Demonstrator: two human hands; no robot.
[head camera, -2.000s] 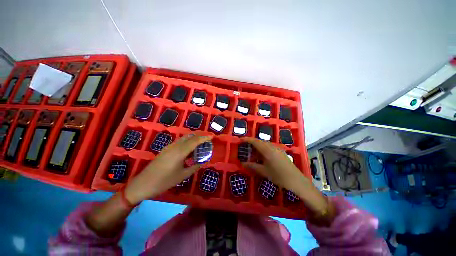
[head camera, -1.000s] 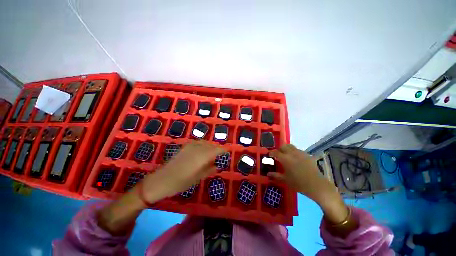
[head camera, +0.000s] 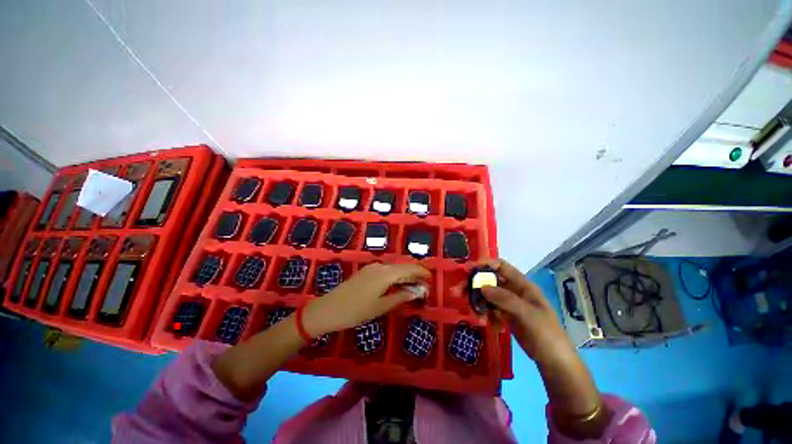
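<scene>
The red blister tray (head camera: 347, 375) lies in front of me with smartwatch units in its pockets. My right hand (head camera: 519, 305) holds a smartwatch unit (head camera: 484, 282) with a yellowish-white and black screen, over the tray's right edge. My left hand (head camera: 382, 290) holds another smartwatch unit (head camera: 417, 290), seen as a pale, shiny shape partly hidden by the fingers, over the third row. Near-row units (head camera: 419, 336) show pale grids. Several far-row units (head camera: 382, 201) show half-white screens, others are dark. One unit (head camera: 186, 317) at the near left has a red mark.
At left stands a second red tray stack (head camera: 187, 204) with copper-brown and black devices (head camera: 158, 201) and a white paper slip (head camera: 104, 192). A white panel (head camera: 365, 78) rises beyond the trays. At right are a grey case with black cables (head camera: 638, 299) and a green-topped bench (head camera: 669, 192).
Both hands have moved from the pockets in the third row and now hold units raised. The right unit's screen has come into view. The trays sit slightly lower in the picture.
</scene>
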